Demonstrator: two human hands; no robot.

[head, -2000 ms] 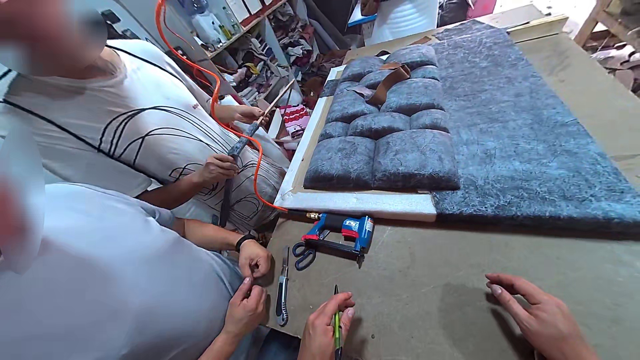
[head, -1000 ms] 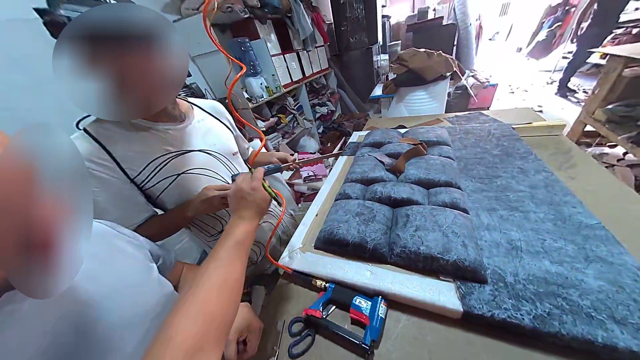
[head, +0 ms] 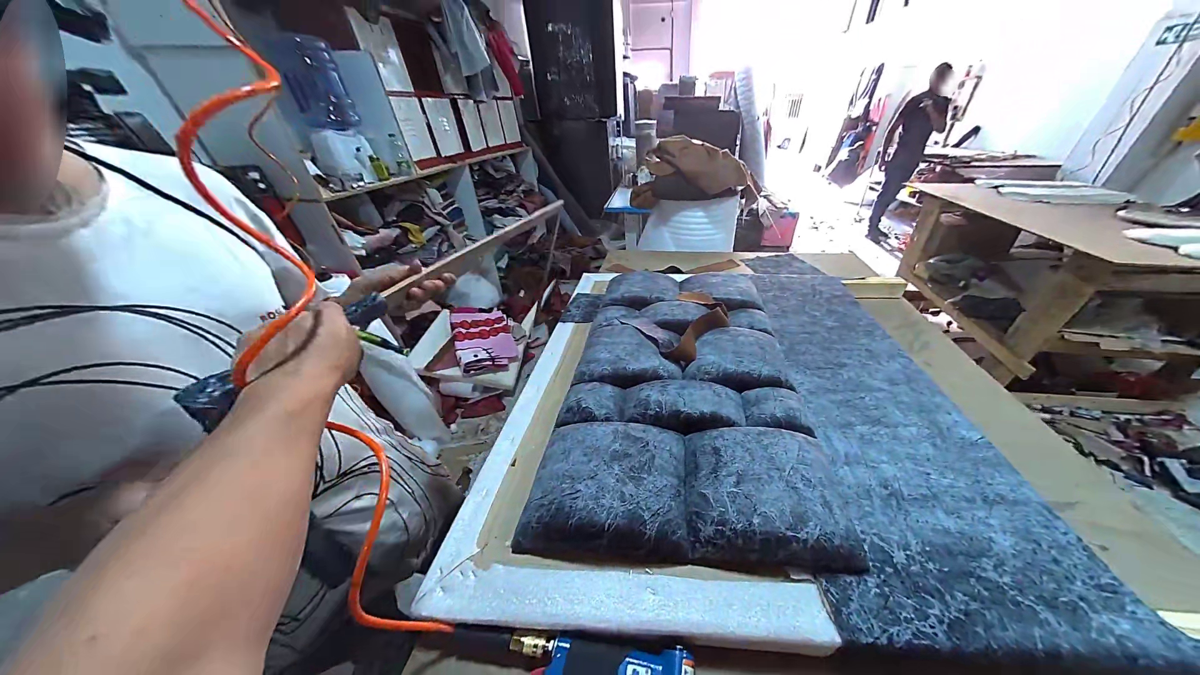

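Note:
My left hand point(head: 305, 347) is at the left, at the end of my outstretched arm, its fingers closed around a green pen point(head: 380, 340). It lies against a long wooden strip point(head: 492, 246) partly covered in dark fabric point(head: 208, 398); whether it also grips the strip is hard to tell. A co-worker's open hand point(head: 403, 281) is at the strip just beyond. To the right lies a tufted dark blue-grey upholstered panel point(head: 609, 487) on a frame edged with white foam point(head: 628, 600). A blue pneumatic stapler point(head: 614, 656) is cut off at the bottom edge. My right hand is not in view.
An orange air hose point(head: 375, 506) loops down past my forearm to the stapler. Matching fabric point(head: 937, 469) covers the worktable's right part. Brown scraps point(head: 698, 333) lie on the panel. A co-worker in a white shirt point(head: 169, 262) is close at left; another person point(head: 909, 141) stands far back.
My left hand, with the green pen, has risen from over the table to the strip at the left. My right hand, over the table two seconds ago, is out of view. The view has tilted up.

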